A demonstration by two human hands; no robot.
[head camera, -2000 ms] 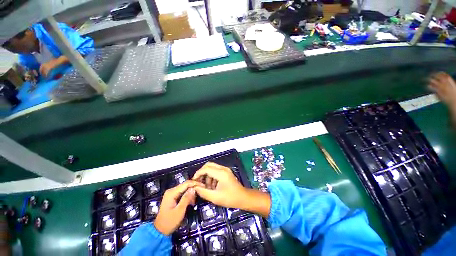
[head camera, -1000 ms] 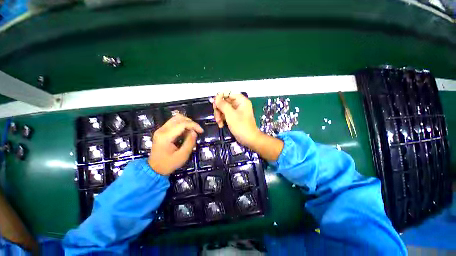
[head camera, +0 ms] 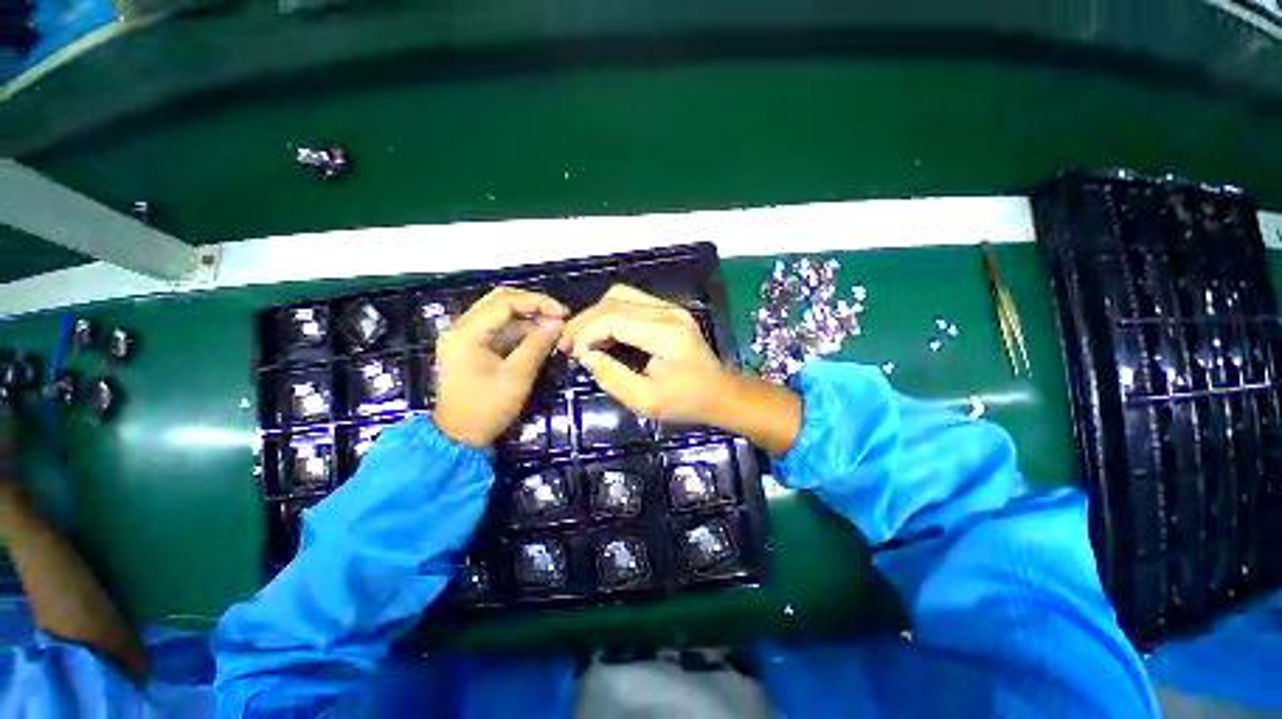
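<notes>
My left hand [head camera: 492,365] and my right hand [head camera: 650,357] meet at the fingertips above the upper middle of the black blister tray [head camera: 752,541]. The fingers of each hand are pinched together around something small; the fingers hide most of it, so I cannot tell what it is. Dark modules with shiny tops sit in many tray pockets, such as one module [head camera: 617,492] at the lower middle. A loose pile of small silvery-pink pieces [head camera: 804,318] lies right of the tray.
Brass-coloured tweezers [head camera: 1005,312] lie right of the pile. Stacked black trays [head camera: 1174,407] stand at the far right. Beyond the white edge rail [head camera: 900,225], the green belt [head camera: 633,141] carries a module cluster [head camera: 322,162]. At left are loose modules [head camera: 103,396] and another person's forearm [head camera: 63,583].
My right hand has come down and left from the tray's top edge to meet my left hand at the fingertips. The view has shifted slightly. Another person's arm shows more at left.
</notes>
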